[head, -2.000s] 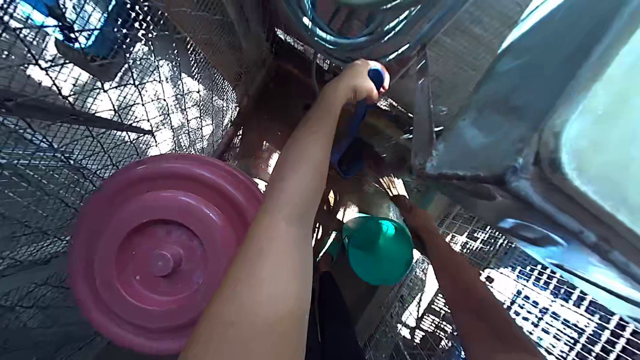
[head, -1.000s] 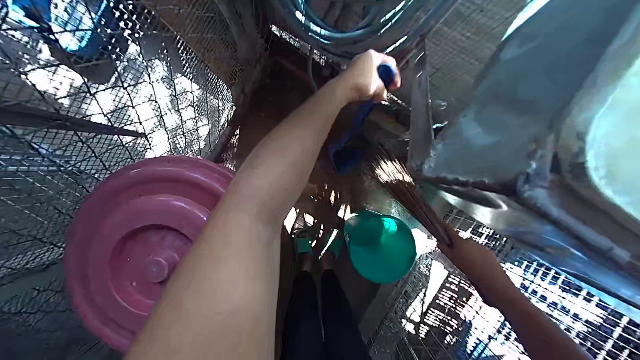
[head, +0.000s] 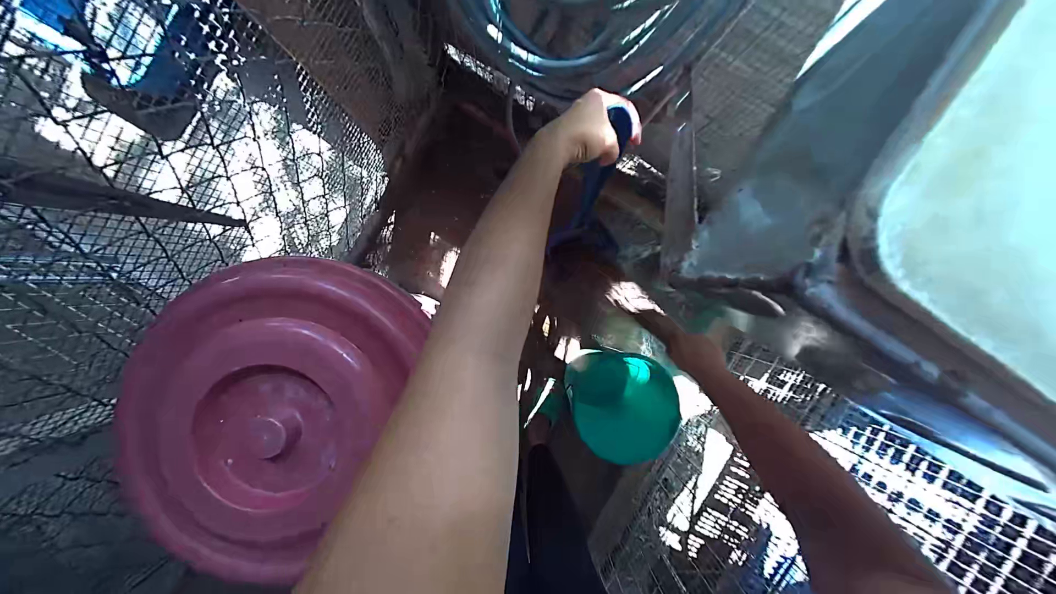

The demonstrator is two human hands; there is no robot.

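My left hand [head: 596, 128] grips the top of the handle of a blue long-handled dustpan [head: 587, 202], whose pan rests low near the dark ground. My right hand [head: 697, 353] is closed around a bundle of thin sticks, a hand broom [head: 639, 304], with its bristle end pointing toward the dustpan's pan. A green plastic bucket [head: 624, 406] stands just below and left of my right hand. Shade and bright light patches hide what lies at the pan's mouth.
A large pink round lid [head: 268, 437] with a central knob is at the left, beside wire mesh fencing [head: 272, 181]. Coiled hose-like loops [head: 561, 66] are at the top. A grey metal basin or frame [head: 767, 206] juts in at the right, above more mesh.
Over the last second my right hand has moved up and left with the broom, closer to the dustpan. My left hand keeps its grip on the dustpan handle.
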